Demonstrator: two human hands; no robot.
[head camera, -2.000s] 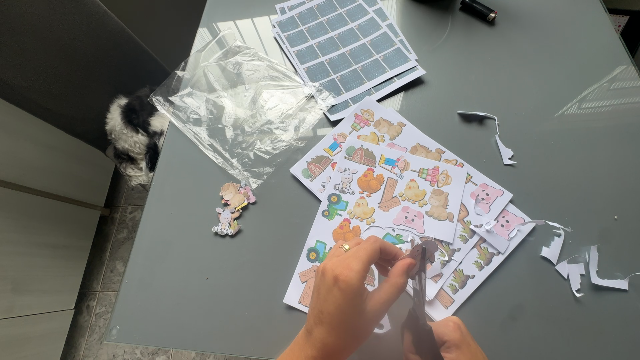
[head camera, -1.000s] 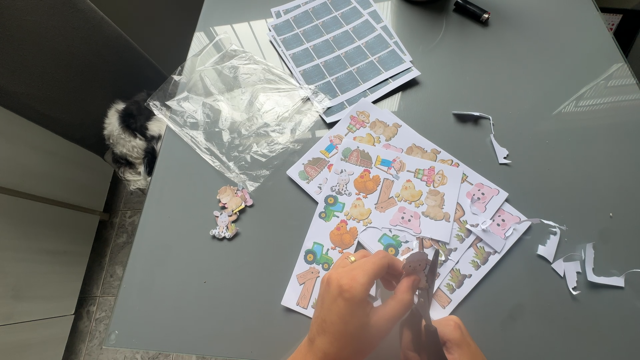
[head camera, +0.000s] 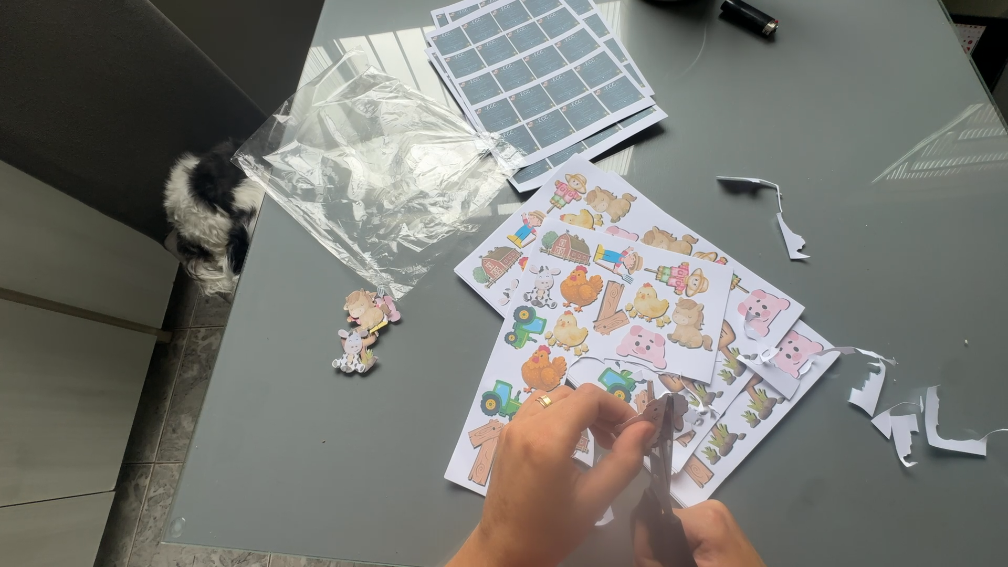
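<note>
My left hand (head camera: 563, 453), a ring on one finger, pinches a small paper cutout (head camera: 652, 416) between thumb and fingers. Scissors (head camera: 660, 472) are in my right hand (head camera: 705, 535), their blades against the cutout's right side. Beneath and beyond both hands lie overlapping white sheets printed with farm pictures (head camera: 591, 303), among them hens, tractors, pigs and wooden planks. A small pile of cut-out animal figures (head camera: 358, 331) rests on the table to the left. The cutout's picture is mostly hidden by my fingers.
A clear plastic bag (head camera: 386, 165) lies crumpled on the grey table (head camera: 315, 472), beside stacked sheets of dark printed cards (head camera: 543, 75). Paper scraps (head camera: 870, 386) lie at right, a black lighter (head camera: 748, 17) at the top. A black-and-white furry animal (head camera: 211, 213) is beyond the left edge.
My left hand has shifted slightly, and the cutout between its fingers sits at a different angle to the scissors. The sheets, bag and pile of figures have stayed in place.
</note>
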